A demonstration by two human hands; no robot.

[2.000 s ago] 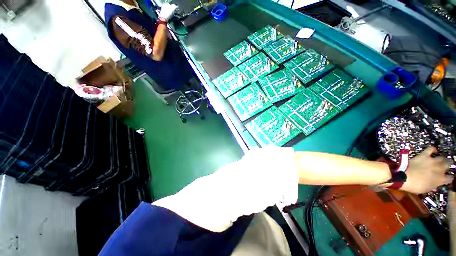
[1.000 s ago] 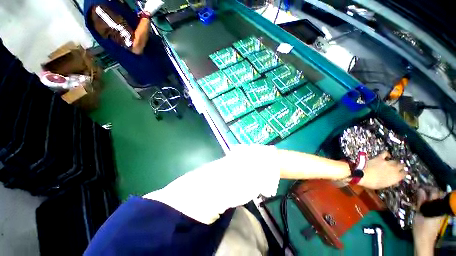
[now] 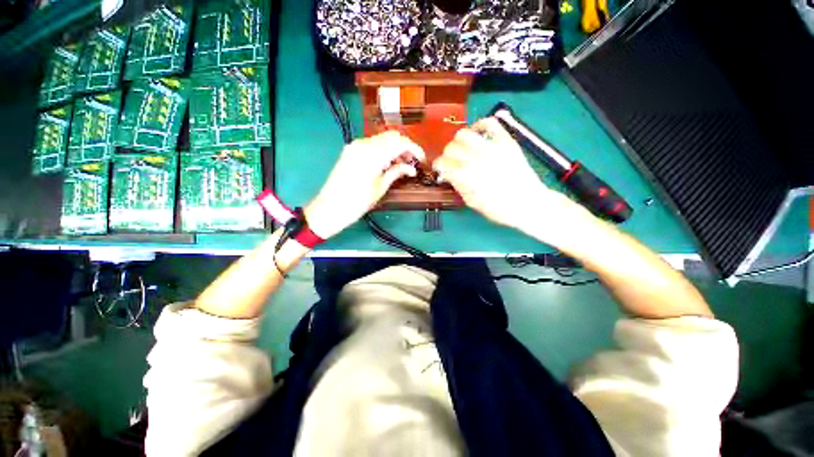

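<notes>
The reddish-brown fixture (image 3: 437, 125) lies on the green mat in front of me, with no board on it. My left hand (image 3: 370, 170), with a red band at the wrist, is at its lower left part, fingers bent. My right hand (image 3: 486, 170) is at its lower right part, fingers bent. The fingertips of both hands are close together over small dark parts (image 3: 425, 173) on the fixture. The fingers hide most of these parts, so I cannot tell what is gripped. Heaped silver fasteners (image 3: 370, 31) and longer silver pieces (image 3: 500, 36) lie behind the fixture.
Rows of green circuit boards (image 3: 147, 201) lie at the left. A torque wrench (image 3: 580, 178) with a black-and-red grip lies right of the fixture. A large black ribbed rack (image 3: 687, 152) stands at the right. Yellow-handled cutters (image 3: 593, 13) are at the top. A black cord (image 3: 337, 107) runs beside the fixture.
The view has turned to face the fixture. Both hands have moved from the parts tray to the fixture. The orange screwdriver near my right hand is out of view.
</notes>
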